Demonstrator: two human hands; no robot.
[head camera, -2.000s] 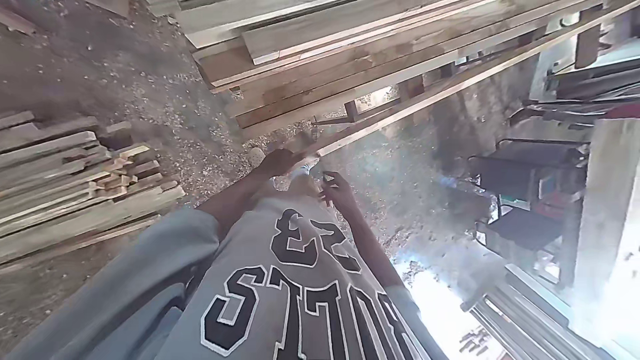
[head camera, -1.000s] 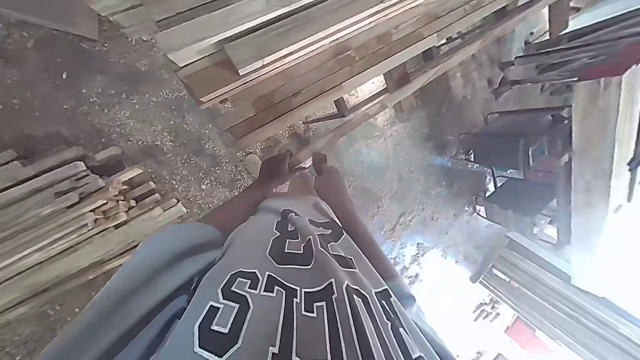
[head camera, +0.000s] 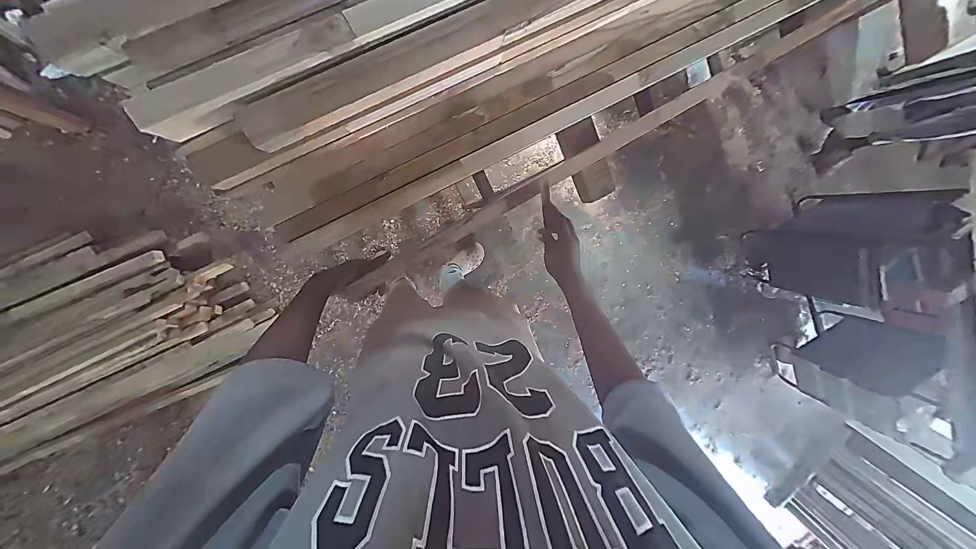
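Note:
A long narrow wooden strip (head camera: 640, 126) runs diagonally from near my body toward the upper right, alongside the stacked boards. My left hand (head camera: 362, 273) is on its near end, fingers wrapped around the edge, partly blurred. Farther along the strip is my right hand (head camera: 560, 236), its index finger stretched out to touch the near edge and its other fingers loosely curled. Below the strip, between my hands, a light shoe (head camera: 465, 263) shows on the ground.
Stacked long boards (head camera: 427, 99) fill the top, with a wooden support block (head camera: 591, 164) beneath. A lower pile of cut timber (head camera: 99, 328) lies left. Dark chairs (head camera: 869, 351) stand right, above more stacked strips (head camera: 862, 496). Shavings litter the ground.
My hands were close together at the strip's near end; now they are spread apart along it. The strip's end reaches farther left. The view has shifted toward the board stack.

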